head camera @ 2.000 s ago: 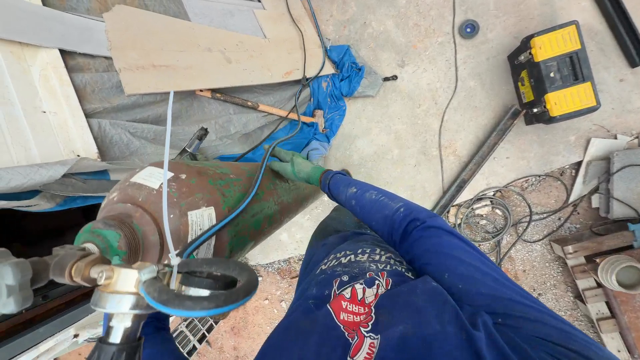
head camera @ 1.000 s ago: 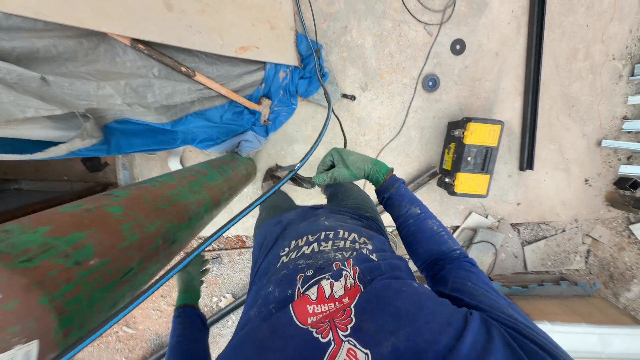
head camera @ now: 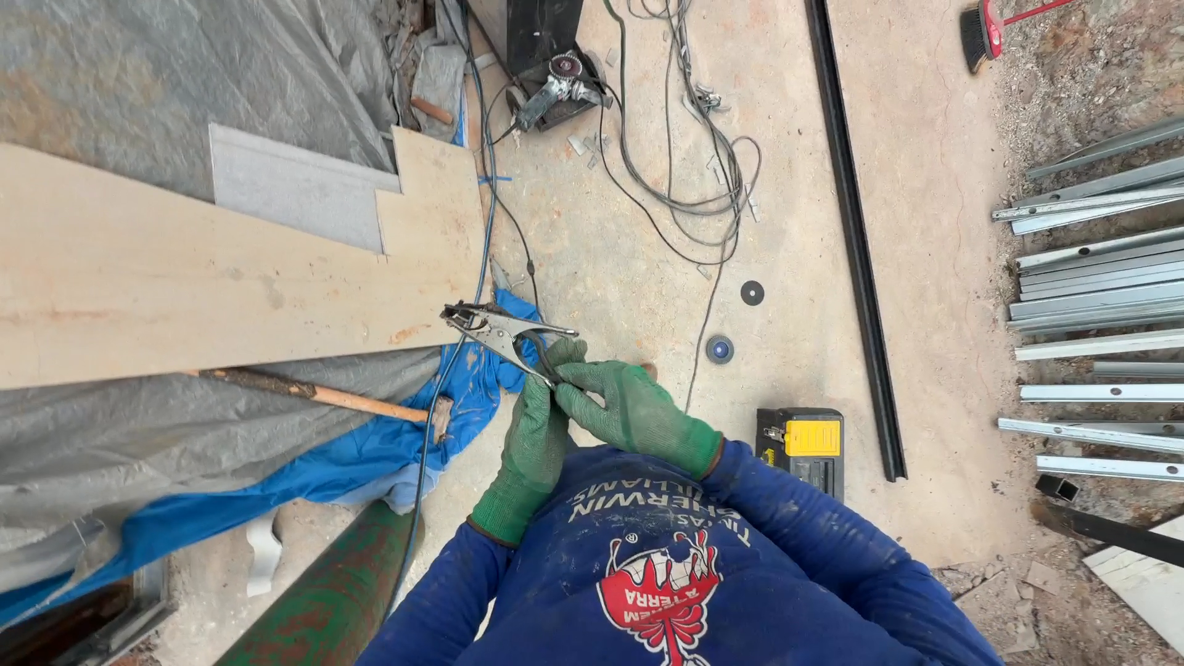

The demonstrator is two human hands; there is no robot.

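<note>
A metal spring clamp with a cable, which looks like a welding ground clamp [head camera: 499, 335], is in front of my body with its jaws towards the left. My left hand [head camera: 529, 453], in a green glove, is closed around the clamp's lower handle and cable end. My right hand [head camera: 638, 412], also green-gloved, meets it from the right, its fingertips pinching at the same handle end and cable. The fingers partly hide the grip. To the lower left leans a green and brown gas cylinder [head camera: 324, 583], with a dark blue hose [head camera: 427, 444] running beside it.
An angle grinder [head camera: 555, 92] rests at the top near coiled cables [head camera: 731, 199]. Two discs [head camera: 720, 349], a black and yellow toolbox [head camera: 814, 439] and a long black steel bar [head camera: 856, 250] lie to the right. A wooden-handled hammer [head camera: 324, 396] and a board [head camera: 277, 287] are at left.
My left hand, low beside the cylinder one second ago, has come up to meet my right hand at the clamp. Two seconds ago my right hand was on the cylinder. The view has shifted.
</note>
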